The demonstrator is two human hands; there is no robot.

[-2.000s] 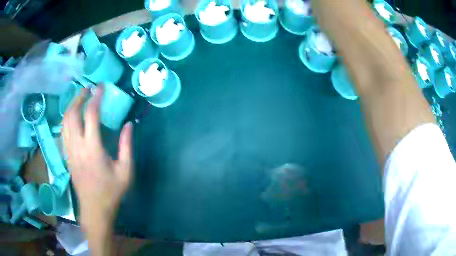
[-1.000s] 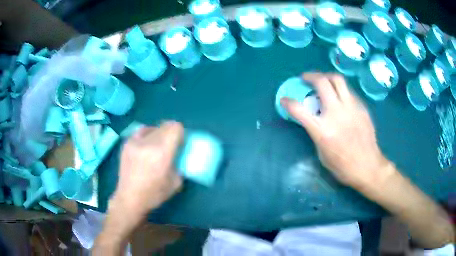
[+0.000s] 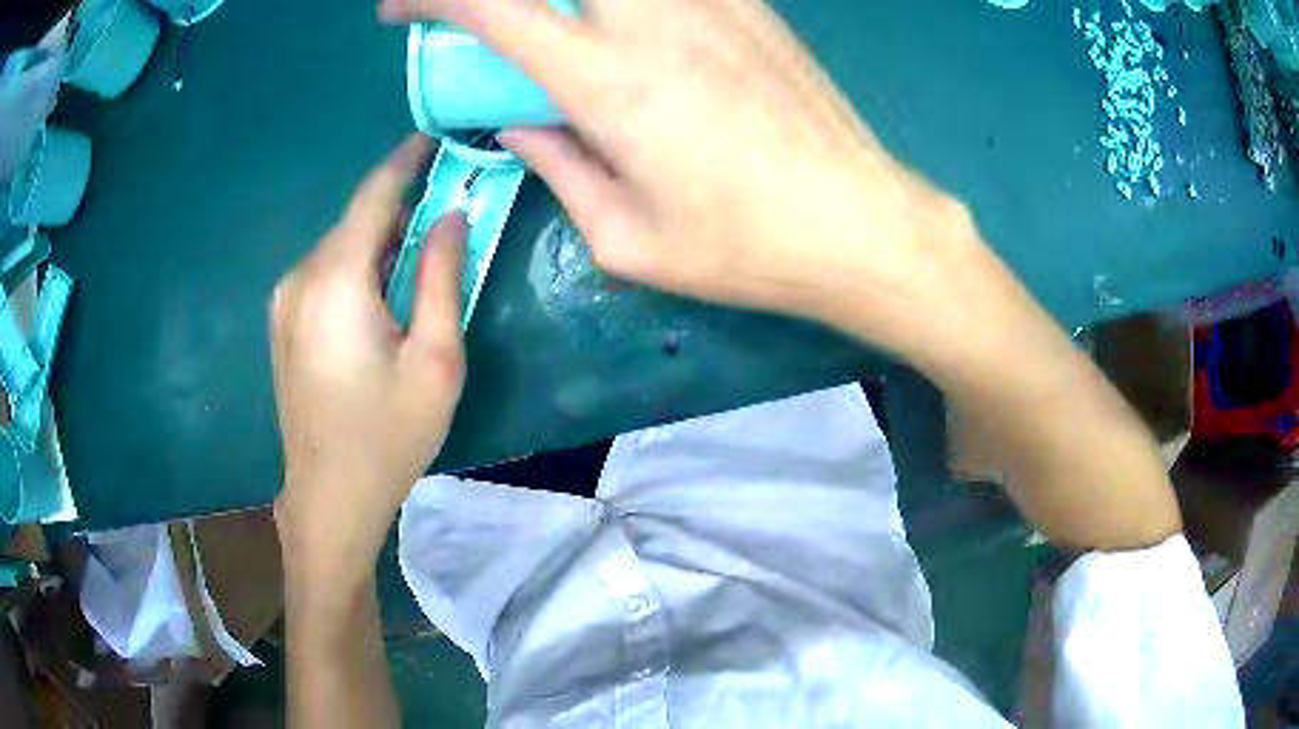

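Note:
My left hand (image 3: 378, 321) grips a teal handle (image 3: 463, 214), its open, hollow side facing up. My right hand (image 3: 684, 157) holds a teal cup-like barrel (image 3: 484, 83) at the handle's upper end. The barrel lies on its side with its round rim to the left. Dark strands, perhaps lead wires, show where barrel and handle meet. My right fingers hide part of the barrel, and its inside cannot be seen.
Loose teal housings (image 3: 54, 178) and handles (image 3: 36, 356) lie at the left edge of the dark green table (image 3: 214, 356). Tiny pale-teal pieces (image 3: 1130, 107) are heaped at upper right. Below right are boxes and a red item (image 3: 1247, 370).
The hands were apart, each with a teal part; now they are together at one barrel and handle. The view has tilted down, and the rows of cups are mostly out of view.

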